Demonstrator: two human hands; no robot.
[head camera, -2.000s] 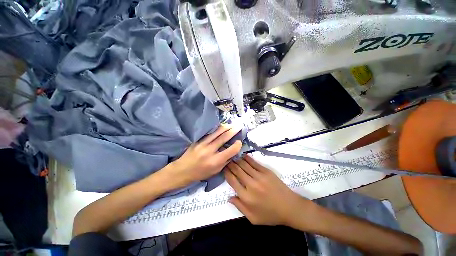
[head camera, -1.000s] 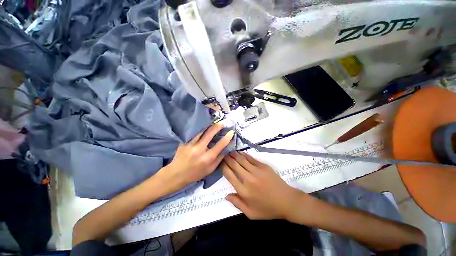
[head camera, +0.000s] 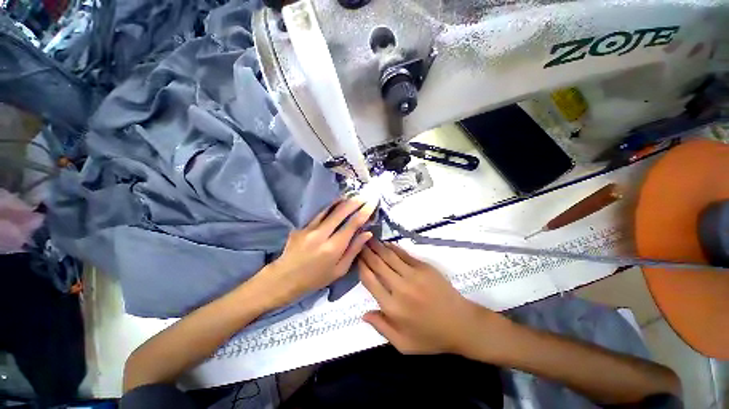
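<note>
The blue-grey garment (head camera: 192, 176) lies in a heap left of the needle and runs under the presser foot (head camera: 370, 192), which is blurred by glare. My left hand (head camera: 320, 249) lies on the cloth with its fingertips close to the foot. My right hand (head camera: 412, 299) lies just right of it, fingers together, its fingertips on the cloth edge in front of the foot. Whether it pinches the cloth is hidden. The narrow grey binding strip (head camera: 511, 251) runs from the orange reel (head camera: 675, 240) to the foot.
The off-white sewing machine (head camera: 495, 56) spans the top right. Under its arm lie a black phone (head camera: 519, 149), a yellow item (head camera: 569, 104) and a slim black tool (head camera: 444, 156). A wooden-handled awl (head camera: 579, 209) lies left of the reel. A printed scale (head camera: 296, 329) runs along the white table's front.
The camera view has shifted, so the machine sits further left than at first. My left fingers have shifted slightly on the cloth by the foot. My right hand has stayed nearly in place.
</note>
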